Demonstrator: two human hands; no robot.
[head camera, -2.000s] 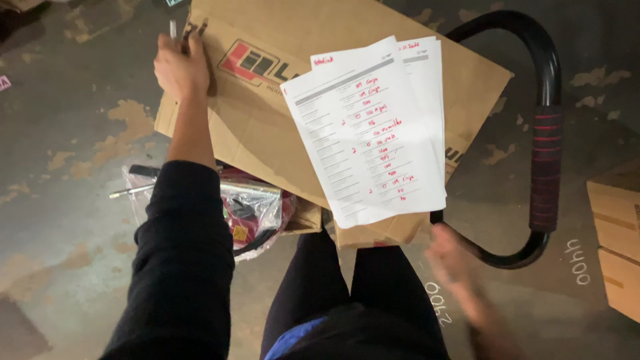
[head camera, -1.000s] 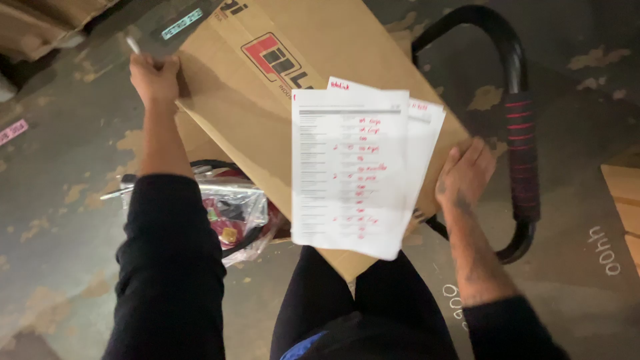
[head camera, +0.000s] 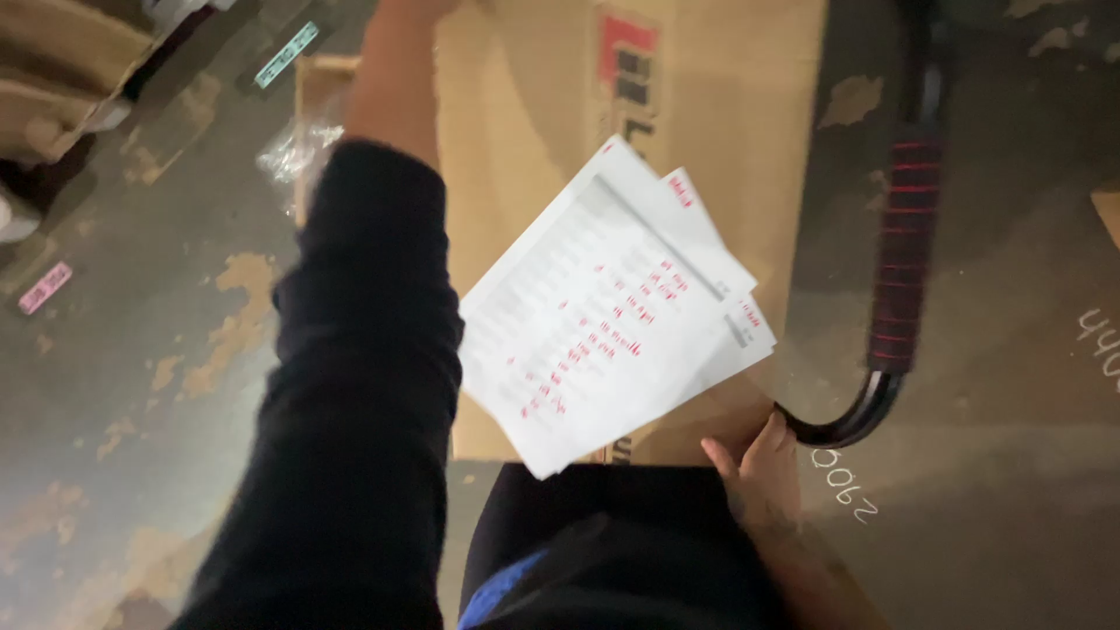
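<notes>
A large cardboard box (head camera: 735, 105) with a printed red and black logo lies in front of my legs. Printed sheets (head camera: 604, 297) with red handwriting rest loosely stacked on its top face, turned at a slant. My right hand (head camera: 766, 477) grips the box's near right corner, thumb on the top face. At the top edge of the view my left forearm reaches along the box's left side; the hand itself is almost wholly cut off, so its grip and the pen seen earlier are hidden.
A black curved cart handle (head camera: 906, 254) with a red-striped grip stands right of the box. Another open carton (head camera: 324, 79) and clear plastic wrap (head camera: 302, 153) show beyond my left sleeve. More cartons (head camera: 70, 52) are at upper left. The worn floor bears coloured labels and chalk numbers.
The box has turned from a slant to nearly straight before me, and the papers have turned with it. My right hand, off the box at first, has taken hold of it. My left hand has moved up out of sight.
</notes>
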